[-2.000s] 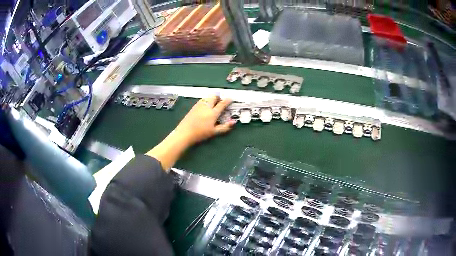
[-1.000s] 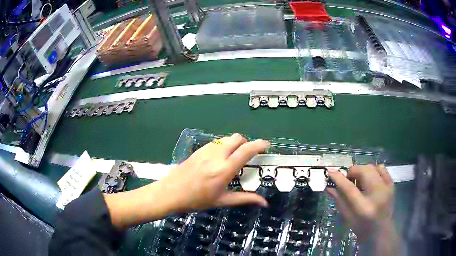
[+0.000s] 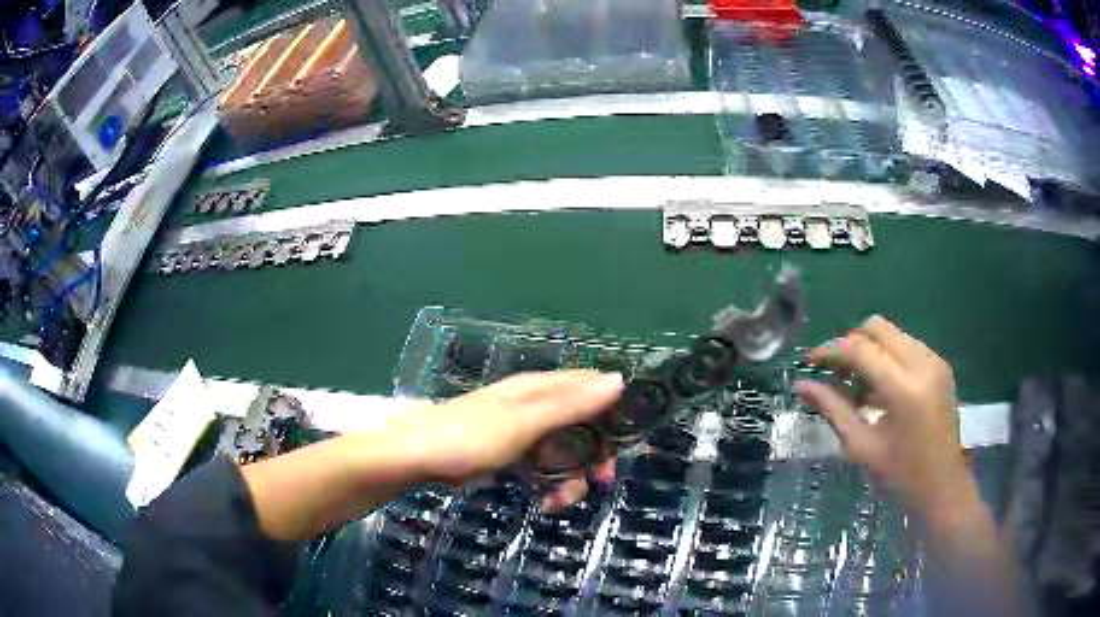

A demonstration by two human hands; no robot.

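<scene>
My left hand point(image 3: 507, 428) holds a metal fixture point(image 3: 762, 328) by its near left end, tilted up to the right above the tray. Several black ringed parts point(image 3: 639, 407) sit along it; the seat at its far right end looks pale, without a black disc, though it is blurred. My right hand point(image 3: 887, 392) is just right of the fixture, thumb and fingers apart; whether it holds a small part between the fingertips is unclear. The clear blister tray point(image 3: 416, 356), with columns of black parts, lies under both hands.
One fixture point(image 3: 768, 228) lies on the belt point(image 3: 507, 259) beyond; others point(image 3: 259, 246) lie at left. Another fixture point(image 3: 271, 424) and a paper slip point(image 3: 173, 428) are left of the tray. Beyond are an orange-brown stack point(image 3: 296, 84), cloudy block point(image 3: 579, 48), red bin point(image 3: 758, 15) and clear trays point(image 3: 808, 109).
The fixture has been turned from its pale-seat side, level between both hands, to its black-ringed side, tilted in my left hand. My right hand has come off it. The belt fixtures appear shifted right.
</scene>
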